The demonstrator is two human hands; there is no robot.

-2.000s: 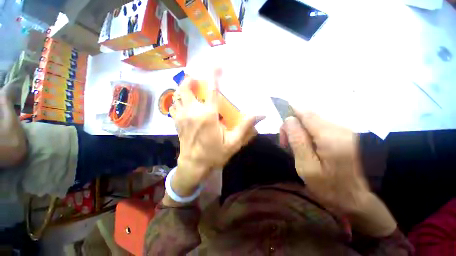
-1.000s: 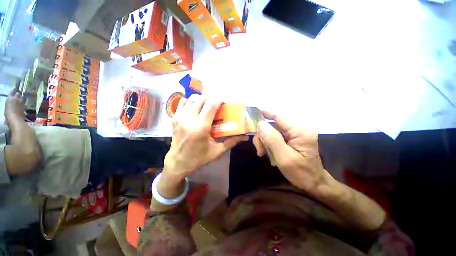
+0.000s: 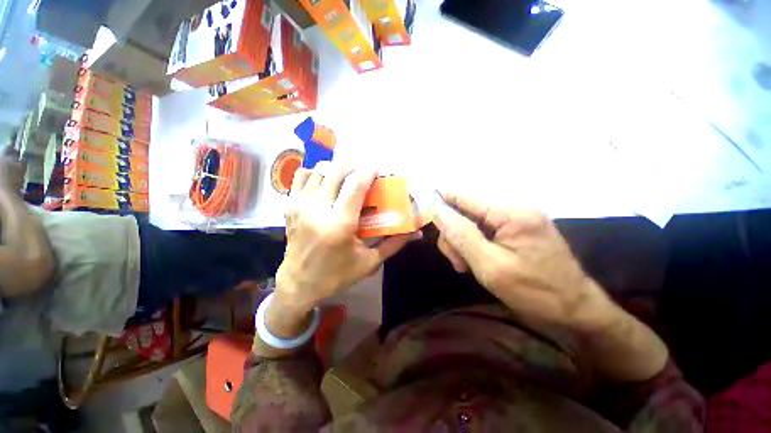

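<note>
My left hand (image 3: 325,228) is closed around an orange product carton (image 3: 387,207), held over the table's front edge with one end facing right. My right hand (image 3: 507,254) is at the carton's right end, fingers curled and thumb up. A thin pale tool (image 3: 429,205) shows faintly between its fingertips and the carton end; its outline is washed out by glare. A coiled orange cable (image 3: 221,179) with a black middle part lies in a clear plastic tray on the left. The blue and orange tape dispenser (image 3: 314,142) lies just beyond my left hand.
Orange cartons (image 3: 264,84) stand at the back left, with more upright cartons (image 3: 347,34) beside them. A row of cartons (image 3: 108,148) lines the table's left end. A smartphone (image 3: 505,24) lies at the back. Another person's arm (image 3: 24,237) is at far left. An orange stool (image 3: 226,372) is below.
From two seconds ago, my right hand with the blade-like tool has moved left to the carton's end. My left hand has closed more around the carton, which now shows its end.
</note>
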